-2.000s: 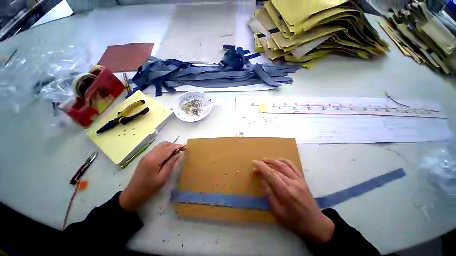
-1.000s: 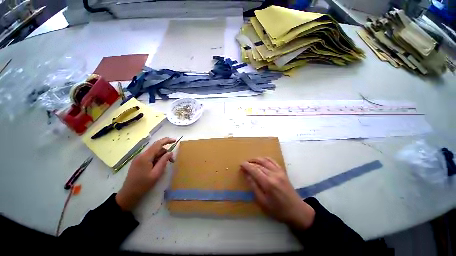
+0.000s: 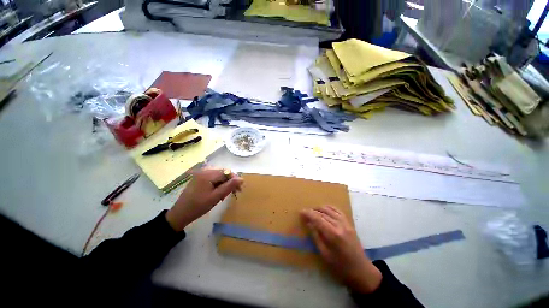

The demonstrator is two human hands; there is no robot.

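A blue-grey fabric strip (image 3: 268, 236) lies across the lower part of the tan cardboard board (image 3: 283, 198) and runs past its right edge onto the table. My left hand (image 3: 207, 194) is closed on a small awl (image 3: 227, 173) at the board's upper left corner; its rounded yellowish end shows above the fingers. My right hand (image 3: 337, 240) rests on the board and over the strip, fingers together; whether it holds a fitting cannot be seen. A few tiny specks lie on the board left of its fingertips.
Behind the board are a white dish (image 3: 245, 142) of tiny pieces, a pile of cut strips (image 3: 265, 113) and a long white template (image 3: 415, 174). At left are pliers (image 3: 174, 142) on a yellow pad (image 3: 159, 165), a red tape dispenser (image 3: 144, 123) and dark snips (image 3: 120, 189).
The view has shifted and tilted. My left hand has moved over the board's upper left corner, and the awl has turned in its fingers. My right hand stays on the strip and board.
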